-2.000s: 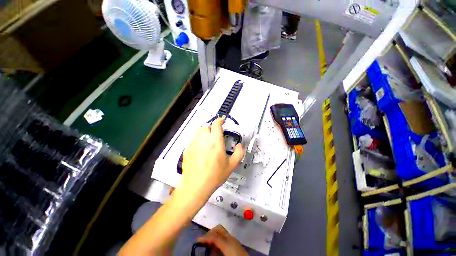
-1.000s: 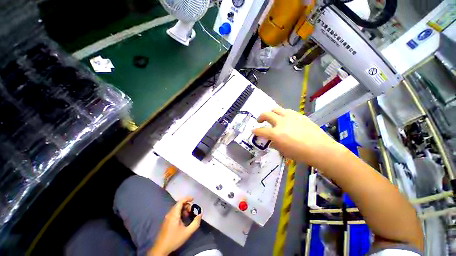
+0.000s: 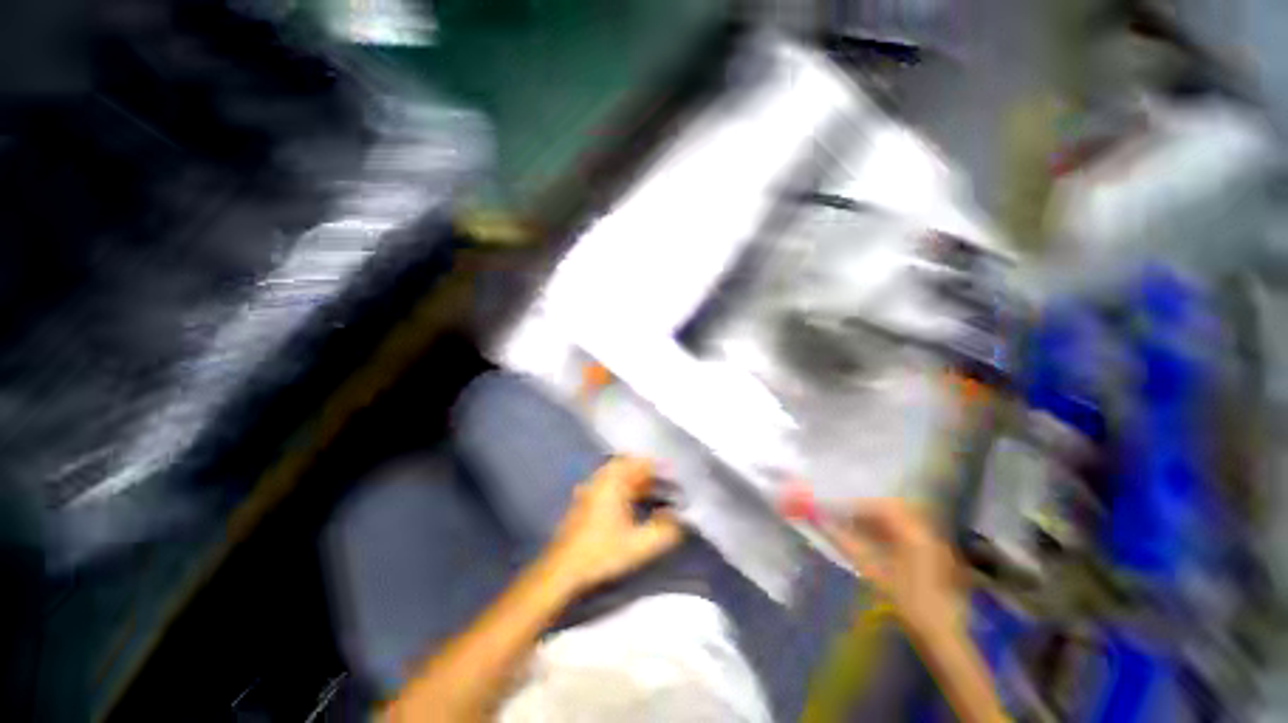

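Observation:
The picture is strongly blurred. My left hand (image 3: 616, 520) is in front of the machine base, above my lap, with its fingers closed around a small black piece (image 3: 654, 499) that looks like a black frame. My right hand (image 3: 897, 554) is at the front edge of the white machine base (image 3: 643, 247), beside the red button (image 3: 798, 500); its fingertips are smeared, and whether it holds or presses anything cannot be told. The fixture (image 3: 833, 343) is a grey blur on the base; whether a frame sits on it is unclear.
Clear plastic trays with dark pockets (image 3: 269, 290) are at the left, beside the green bench (image 3: 565, 106). A small orange piece (image 3: 595, 374) is near my knee. Blue bins (image 3: 1165, 424) stand at the right.
The view has swung, and the base lies higher in the picture. My right hand has left the fixture and moved to the base's front edge. My left hand still holds the black piece.

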